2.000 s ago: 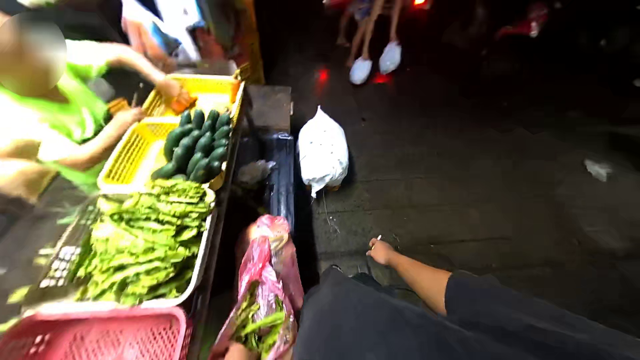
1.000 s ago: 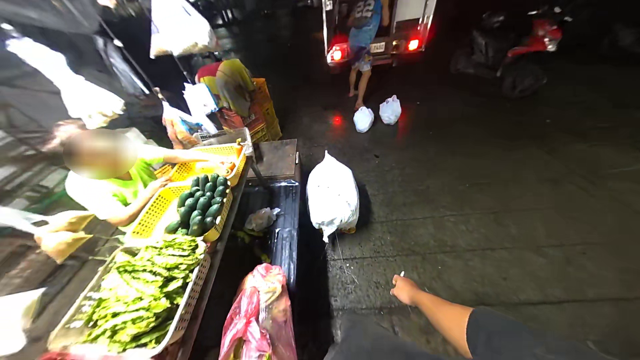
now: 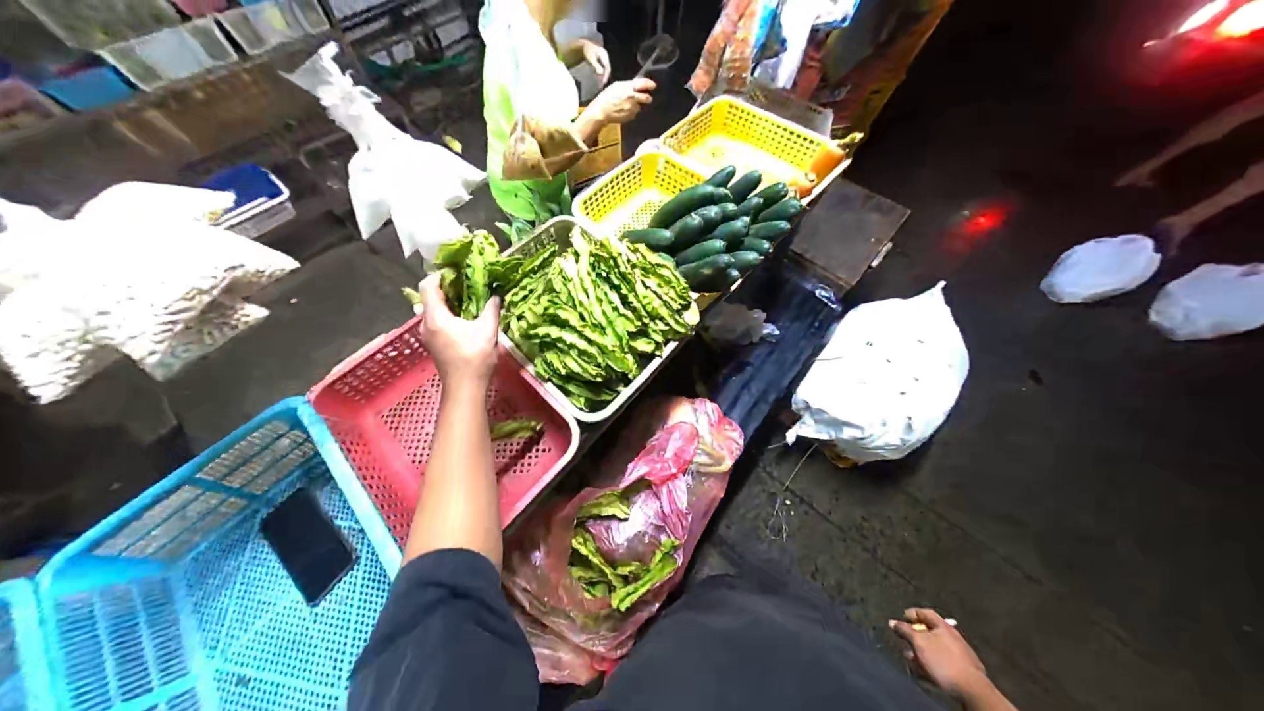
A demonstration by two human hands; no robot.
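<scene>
My left hand [image 3: 460, 334] grips a few green winged beans [image 3: 472, 265] at the left corner of a white basket, above the red plastic basket [image 3: 346, 380]. That white basket holds a heap of winged beans [image 3: 597, 316]. A few bean pods [image 3: 516, 429] lie in the red basket. Below the baskets sits a pink plastic bag [image 3: 691, 494] with more winged beans inside. Low on the right, away from the stall, my right hand [image 3: 936, 647] holds a small white stick, seemingly a cigarette, between its fingers.
A phone [image 3: 308, 545] lies in the blue basket [image 3: 326, 444]. Dark green cucumbers [image 3: 726, 229] and yellow baskets [image 3: 750, 123] stand farther along, near another person's hands [image 3: 620, 99]. White bags hang at left. A full white sack [image 3: 884, 375] and smaller white bags [image 3: 1101, 267] rest on the ground.
My left hand has come into view over the red basket, holding winged beans. My right hand still holds the small stick. The view has swung left.
</scene>
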